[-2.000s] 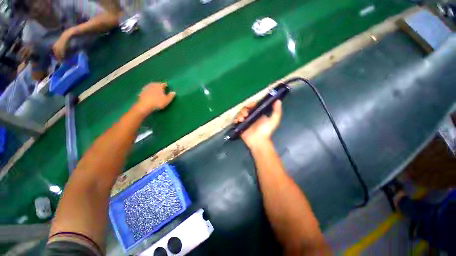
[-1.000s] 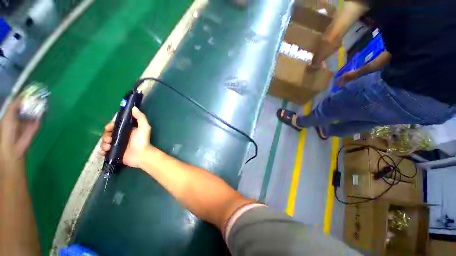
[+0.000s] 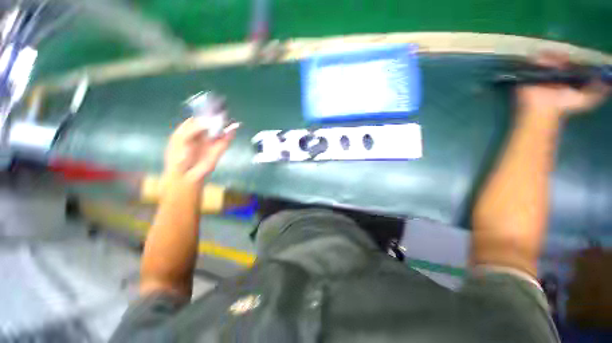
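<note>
The picture is blurred. My left hand (image 3: 191,151) is raised over the bench at the left and holds a small whitish, shiny unit (image 3: 208,114) at its fingertips. My right hand (image 3: 553,90) is at the upper right, closed around the black electric screwdriver (image 3: 577,76), which lies roughly level with its tip towards the left. The white fixture plate (image 3: 397,142) lies between my hands, with round dark holes and some dark pieces at its left part. The blue screw tray (image 3: 309,87) sits just behind the plate; its contents are a bright blur.
The dark green bench (image 3: 268,181) curves across in front of my body. Behind it run a pale edge (image 3: 349,45) and the bright green conveyor belt (image 3: 376,17). A brown box (image 3: 590,281) stands at the lower right. Blurred red and yellow things lie below the bench at left.
The view has swung back over the bench, fixture plate and tray. My left hand, which held the unit over the belt, now holds it over the bench. My right hand still grips the screwdriver.
</note>
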